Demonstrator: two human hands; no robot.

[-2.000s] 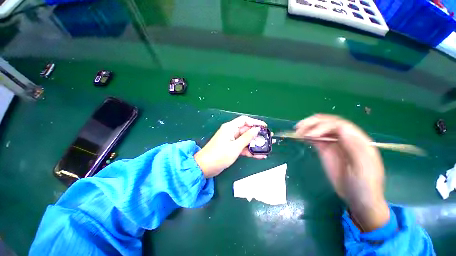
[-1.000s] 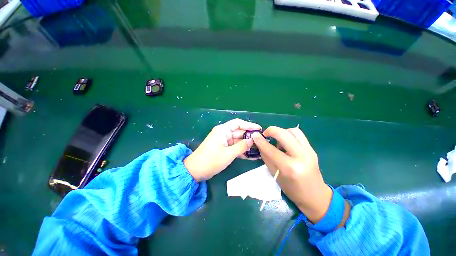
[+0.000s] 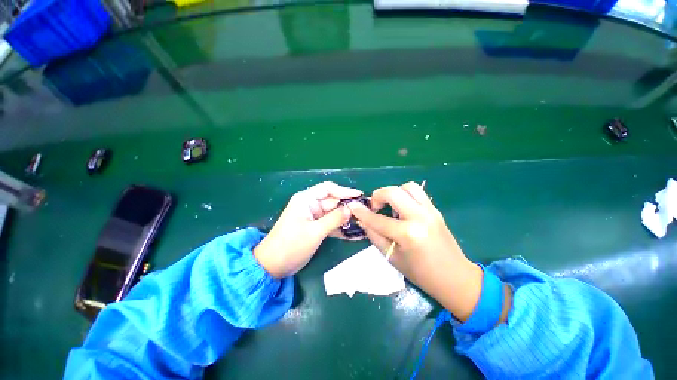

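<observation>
A small dark watch case [image 3: 355, 225] is held between both hands above the green surface. My left hand [image 3: 303, 226] grips it from the left with thumb and fingers. My right hand [image 3: 416, 234] has its fingertips on the case's upper right part and covers some of it. A thin wooden stick [image 3: 390, 250] is held in my right hand, mostly hidden by it; its ends show above the fingers and below the palm. A white wipe [image 3: 364, 273] lies flat just below the hands.
A black smartphone [image 3: 126, 249] lies at left. Several dark units, one here [image 3: 194, 150], lie spaced along the green surface [image 3: 312, 126]. A crumpled white wad [image 3: 659, 211] is at far right. A blue bin [image 3: 58, 30] and a white tray [image 3: 453, 6] stand at the far edge.
My right hand has come from the right to the case, its fingers now on it, and the stick has swung into the palm. The view has shifted, and more units show at right.
</observation>
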